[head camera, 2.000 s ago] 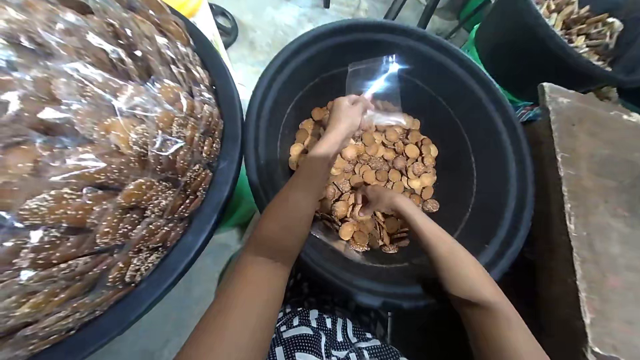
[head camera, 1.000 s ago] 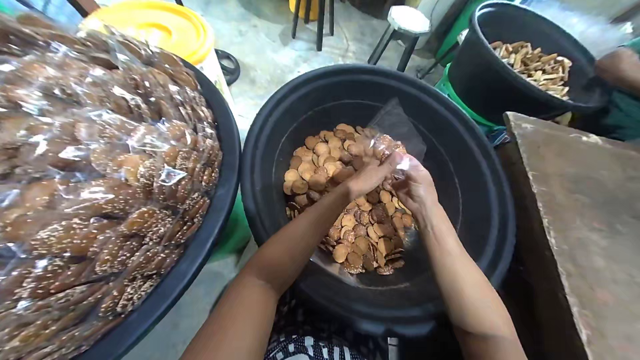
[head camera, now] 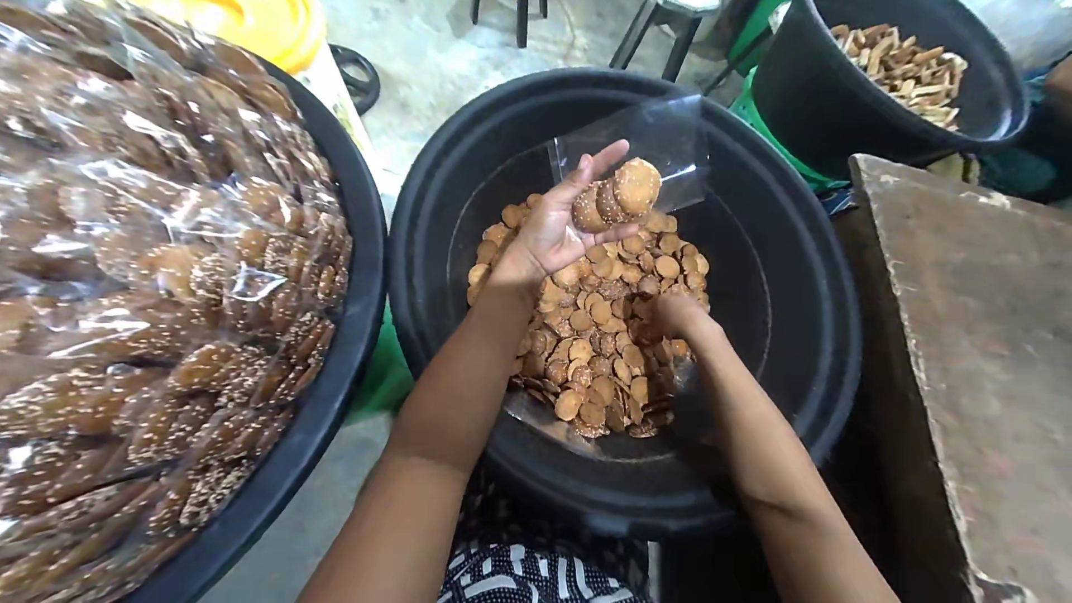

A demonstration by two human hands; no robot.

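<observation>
A clear plastic bag lies across my left hand, its far part spread out above the tub. Several round sesame cookies rest in that hand, seemingly inside the bag, between spread fingers. Below and to the right, my right hand reaches into the pile of loose round cookies; its fingertips are hidden among them, so what it holds does not show. The pile lies at the bottom of a large black plastic tub.
At left a black basin is heaped with bagged sesame cookies. A worn board stands at right. Beyond are another black tub with stick-shaped pieces, a stool, a yellow lid and part of a person at the right edge.
My hands, together at the bag one second ago, are now apart. The left has opened out with cookies on it, and the right has gone down into the pile.
</observation>
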